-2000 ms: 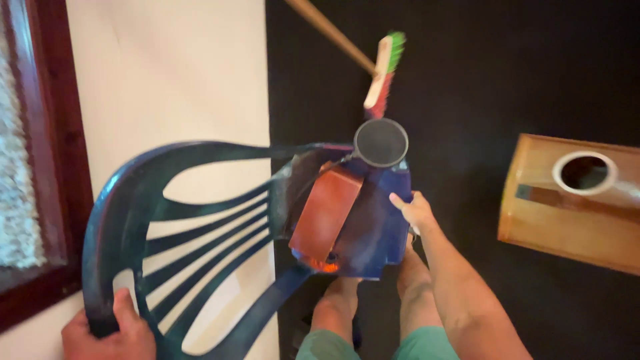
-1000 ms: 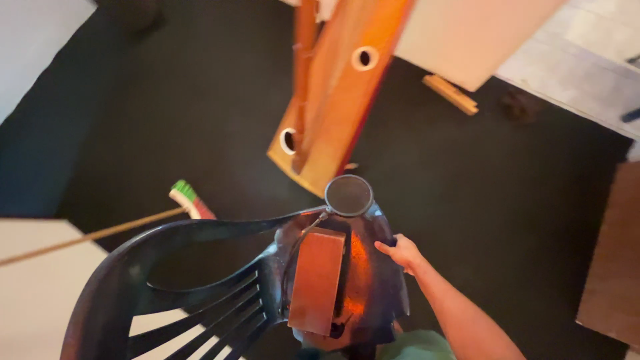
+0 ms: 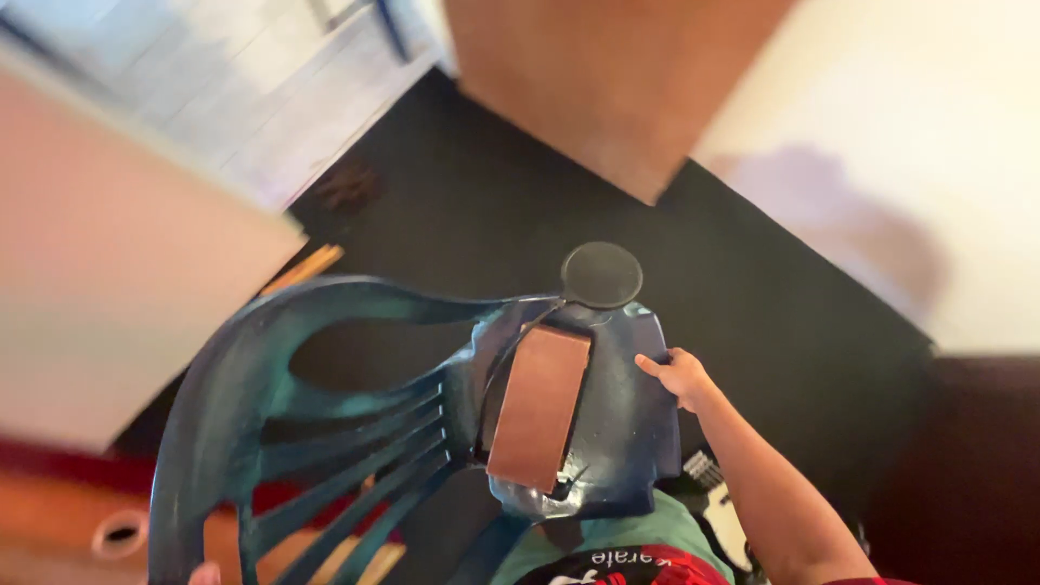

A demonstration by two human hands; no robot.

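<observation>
A dark blue-green plastic chair [image 3: 191,406] is tilted before me, its slatted back to the left and its seat to the right. My right hand [image 3: 681,378] grips the front edge of the seat. At the bottom left, only a fingertip of my left hand [image 3: 205,574] shows by the chair back's top rail; the rest is out of frame. On the seat lies a reddish-brown rectangular box [image 3: 540,406]. A round dark disc [image 3: 602,275], with a thin cord or stem running from it, sits at the seat's side edge.
Dark floor [image 3: 504,219] spreads beyond the chair. A brown wooden panel or cabinet corner [image 3: 617,81] juts in from the top, beside a pale wall [image 3: 918,162]. A light panel [image 3: 122,268] stands at left, with an orange board with a round hole [image 3: 49,528] below it.
The view has swung round strongly. The broom seen earlier is out of view, and the orange board has passed to the lower left. The chair remains held, with the box still on its seat.
</observation>
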